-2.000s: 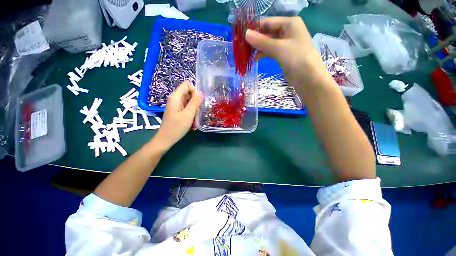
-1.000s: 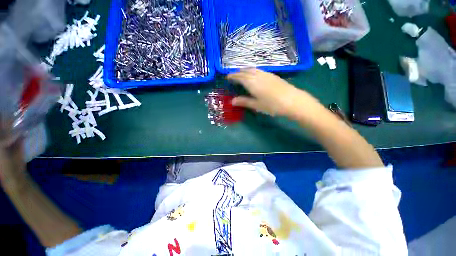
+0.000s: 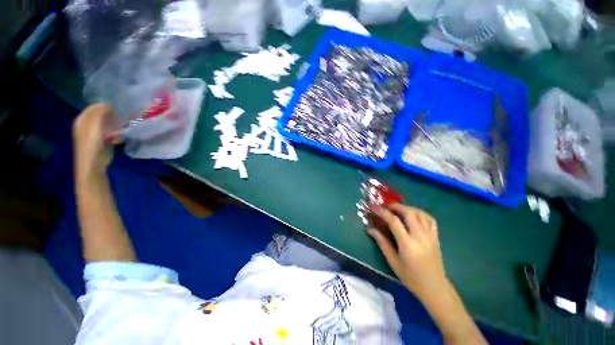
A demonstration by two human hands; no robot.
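Note:
My left hand (image 3: 94,135) is at the far left, its fingers at the edge of a clear plastic box (image 3: 177,138) with red-wired parts (image 3: 158,106) over it; blur hides the exact grip. My right hand (image 3: 406,237) is on the green table, its fingertips at a small bundle of red wire leads (image 3: 386,195) with white ends pointing left. Whether the fingers grip the bundle is not clear.
Two blue trays stand side by side, the left with short metal parts (image 3: 350,101), the right with slim pieces (image 3: 452,153). White strips (image 3: 232,149) lie left of them. A translucent tub (image 3: 566,145) and a black case (image 3: 570,259) are at right. Plastic bags (image 3: 128,44) lie at back left.
Since the earliest frame the clear box has left the middle and the red bundle lies on the table. The view has turned left; my left hand stays at the left, my right at the bundle.

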